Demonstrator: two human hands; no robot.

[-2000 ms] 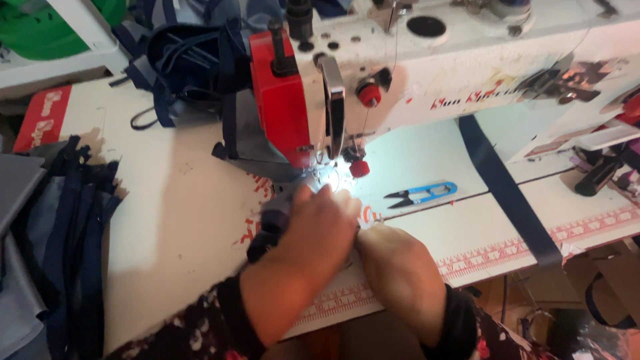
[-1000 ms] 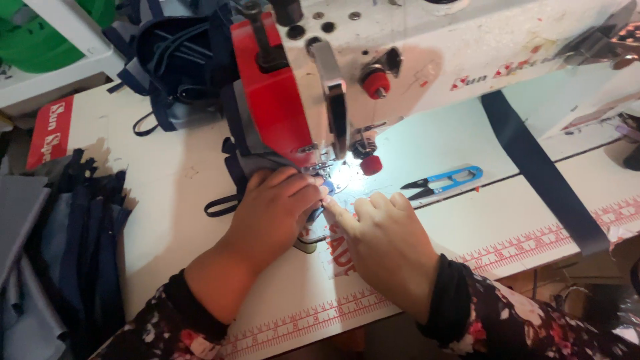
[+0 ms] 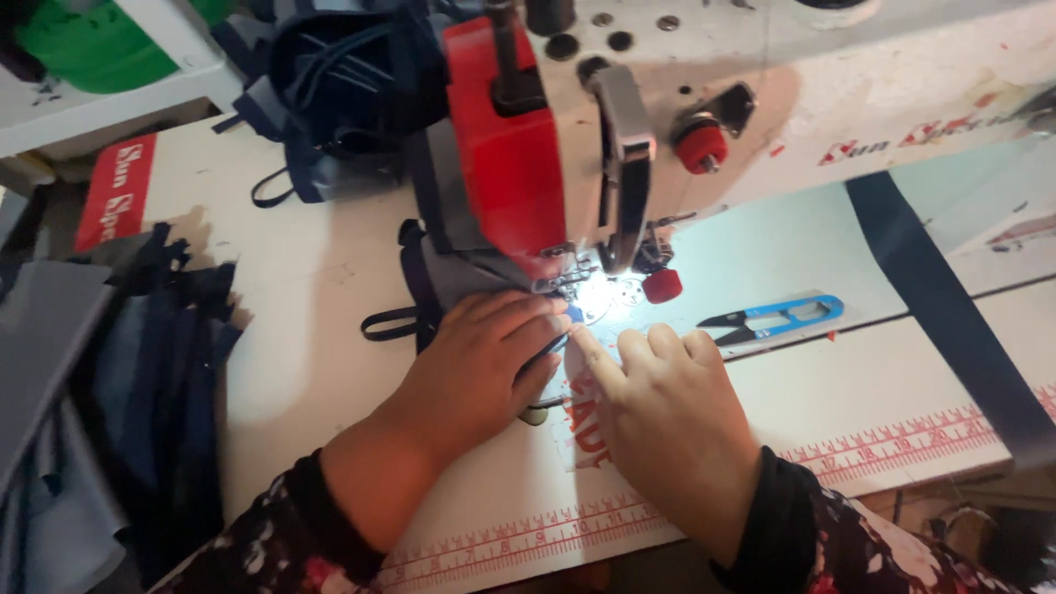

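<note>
A white and red industrial sewing machine (image 3: pixel 511 165) stands over the table, its lamp lighting the needle plate (image 3: pixel 606 297). A grey and navy fabric piece (image 3: pixel 454 268) with a small loop lies under and left of the machine head, its edge close to the presser foot. My left hand (image 3: pixel 478 371) presses on this fabric, fingers bent over it beside the foot. With the index finger extended, my right hand (image 3: pixel 660 388) touches the fabric's edge near my left fingertips; its other fingers are curled. Blue thread snips (image 3: pixel 775 318) lie right of the needle plate.
Navy fabric bags (image 3: pixel 355 91) are heaped behind on the left. Cut grey and navy pieces (image 3: pixel 157 355) are stacked at the left edge. A dark strap (image 3: pixel 932 280) runs across the table at right. A printed red ruler (image 3: pixel 544 540) follows the front edge.
From two seconds ago, my hands have moved apart from their overlapping position, and the left hand now lies flatter on the fabric. Since one second ago they have hardly moved.
</note>
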